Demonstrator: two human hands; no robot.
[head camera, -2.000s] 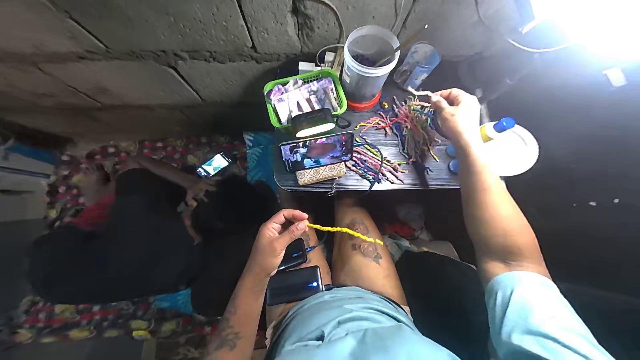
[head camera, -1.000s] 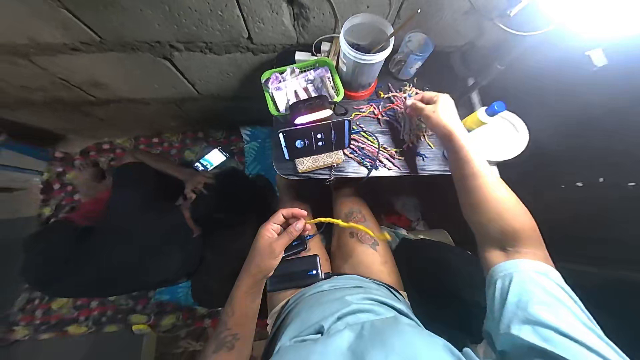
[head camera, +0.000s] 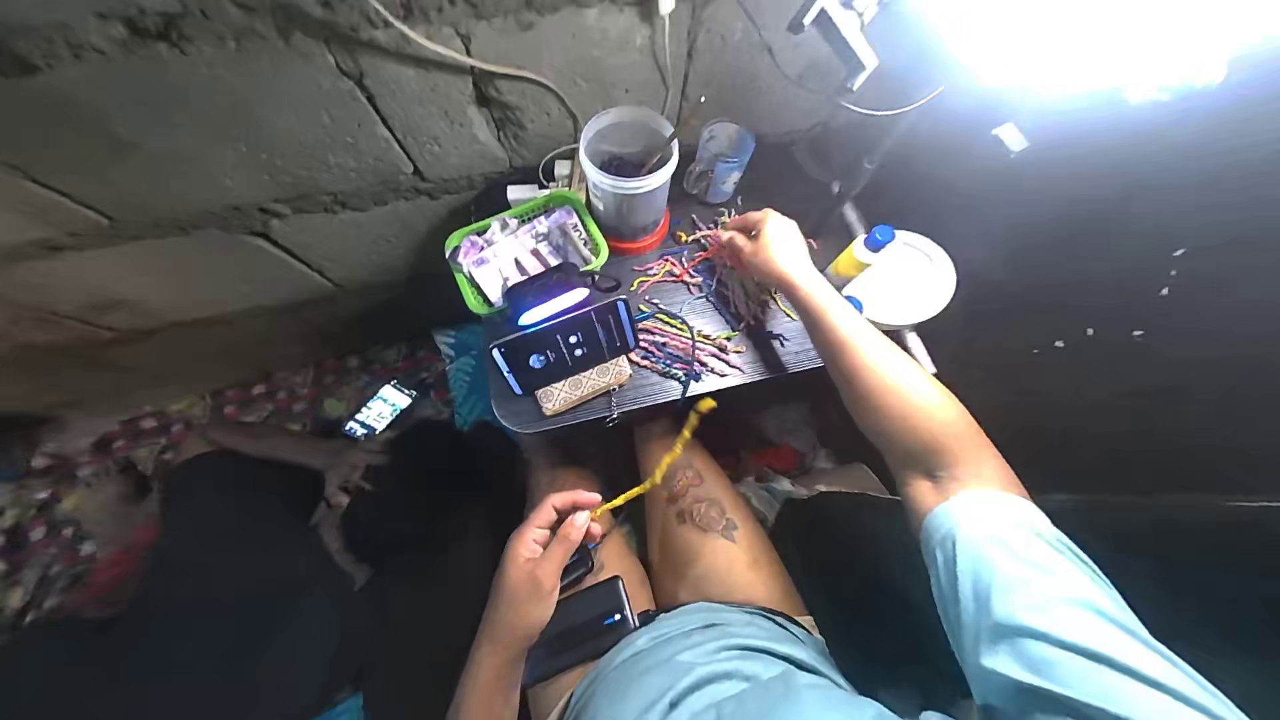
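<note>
My left hand (head camera: 548, 550) pinches one end of a yellow twisted cord (head camera: 655, 470) above my lap, the rest of it sticking up and to the right. Over the small dark table (head camera: 790, 358), my right hand (head camera: 765, 245) is at a pile of short colored twisted cords (head camera: 735, 290), its fingertips among them; whether it grips one cannot be told. More cords (head camera: 685, 345) lie in a row nearer the table's front edge. Beside them a phone (head camera: 565, 345) with a lit screen leans above a patterned wallet (head camera: 585, 387).
Behind the phone are a green basket (head camera: 455, 270) of packets, a clear plastic bucket (head camera: 628, 205) and a glass mug (head camera: 720, 160). A yellow bottle with a blue cap (head camera: 860, 255) lies by a white plate (head camera: 915, 280). A power bank (head camera: 580, 630) rests on my lap. Another person (head camera: 340, 480) lies at left near a phone (head camera: 380, 410).
The right hand was raised with a pale cord two seconds ago and has come down to the pile. The yellow cord's free end has swung upward. The propped phone's screen shows a different picture.
</note>
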